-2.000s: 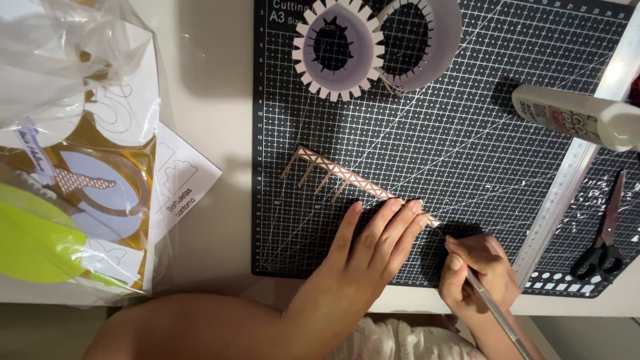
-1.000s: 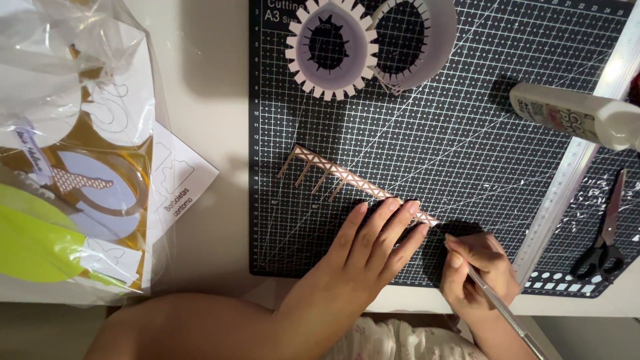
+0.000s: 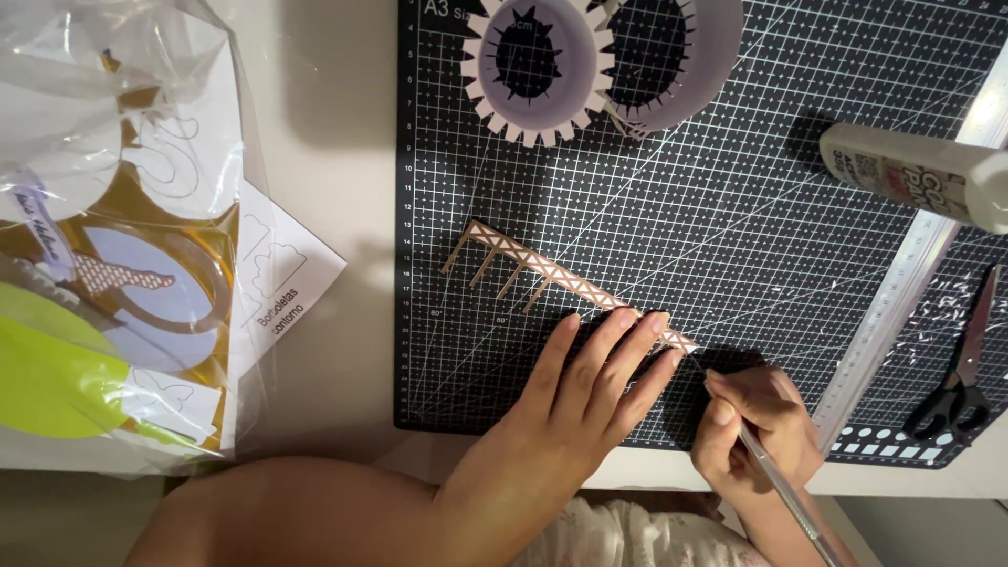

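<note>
A narrow lattice-patterned paper strip point(image 3: 551, 272), brown and pinkish white with several thin legs, lies slantwise on a black gridded cutting mat point(image 3: 504, 378). My left hand point(image 3: 583, 386) lies flat across the strip's right part, fingers slightly apart, pressing it to the mat. Between thumb and fingers, my right hand point(image 3: 756, 425) grips a slim metal craft knife point(image 3: 787, 492) like a pen. Its tip is near the strip's right end; the exact contact is too small to tell. The fingers of my left hand hide part of the strip.
Two notched lilac paper rings point(image 3: 543, 110) stand at the mat's top. A glue bottle point(image 3: 894, 169) lies across a clear ruler point(image 3: 874, 331) at right, beside black-handled scissors point(image 3: 957, 378) and small white paper scraps point(image 3: 913, 331). A plastic bag point(image 3: 236, 102) of paper cutouts and a printed sheet point(image 3: 287, 276) lie left.
</note>
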